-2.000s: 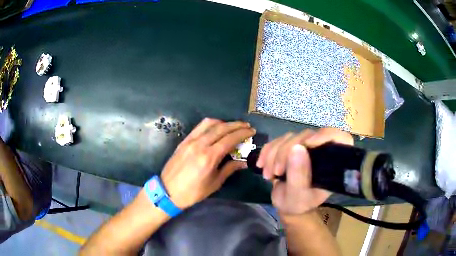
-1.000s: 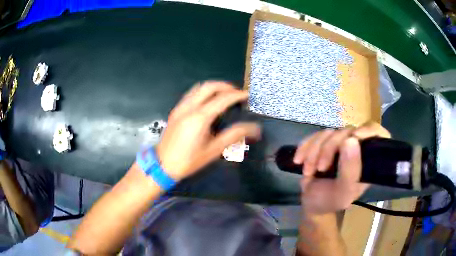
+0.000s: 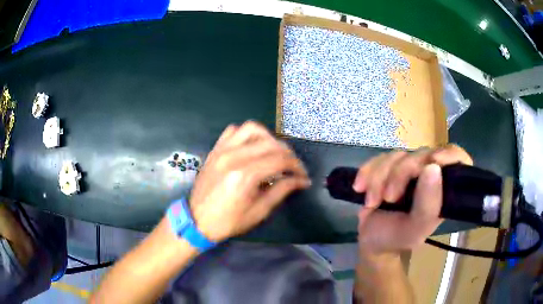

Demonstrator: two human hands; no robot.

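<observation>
My right hand grips the thick black electric screwdriver, its tip pointing left towards my left hand. My left hand, blurred and with a blue wristband, is above the bench with thumb and fingers close together. A small dark and brassy bit shows between them; I cannot tell what it is or whether it is held. A loose cluster of tiny dark screws lies left of this hand. Three white plastic housings lie in a spaced row at the left.
A cardboard tray of blue-white pieces stands behind my hands, with a clear plastic bag beside it. A blue sheet is at the far left edge, brassy parts far left. A green conveyor and a neighbour's arm also show.
The screwdriver has backed off to the right from my left hand. The white housing seen under my left hand a second ago no longer shows clearly. My left fingers have come closer together.
</observation>
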